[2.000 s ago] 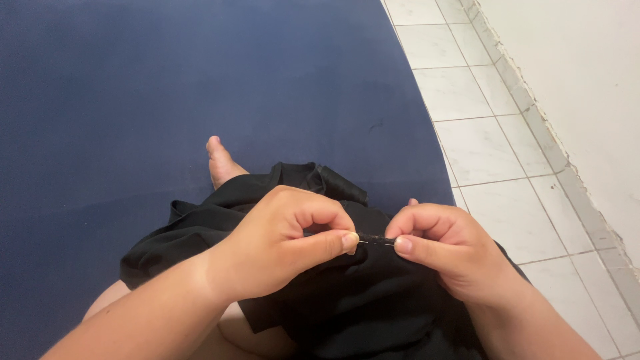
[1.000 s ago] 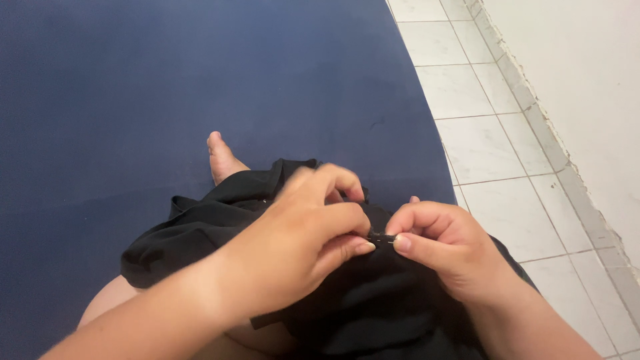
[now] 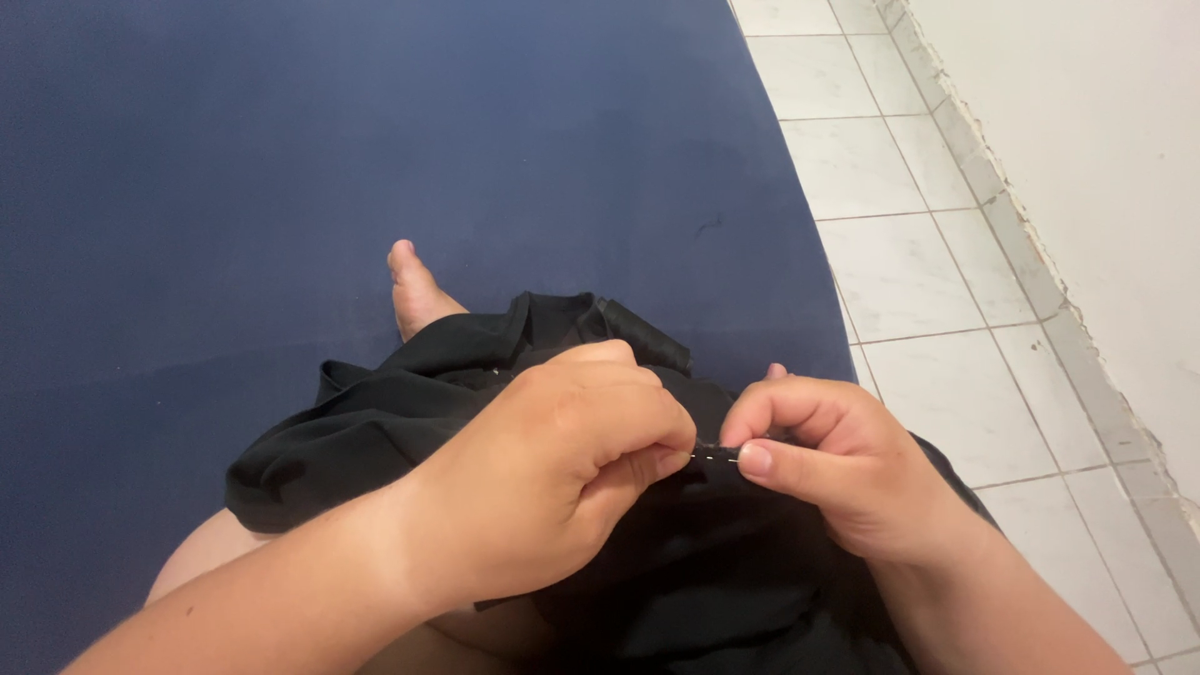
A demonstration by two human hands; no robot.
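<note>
Black fabric (image 3: 375,441) lies bunched over my lap. Between my two hands a narrow edge of it is pinched, with a thin needle (image 3: 711,458) running in and out of the cloth. My left hand (image 3: 562,450) closes thumb and forefinger on the fabric edge at the needle's left end. On the right, my right hand (image 3: 825,459) grips the same edge and the needle's other end between thumb and forefinger. Both tips of the needle are hidden by the fingers.
I sit on a surface covered in dark blue cloth (image 3: 469,141), with a bare foot (image 3: 417,291) ahead of the fabric. A dark thread scrap (image 3: 710,225) lies near its right edge. Beyond are white floor tiles (image 3: 900,272) and a white wall (image 3: 1087,122).
My left hand, raised and blurred with its fingers partly spread a second ago, is now closed at the fabric edge. My right hand has stayed in about the same place.
</note>
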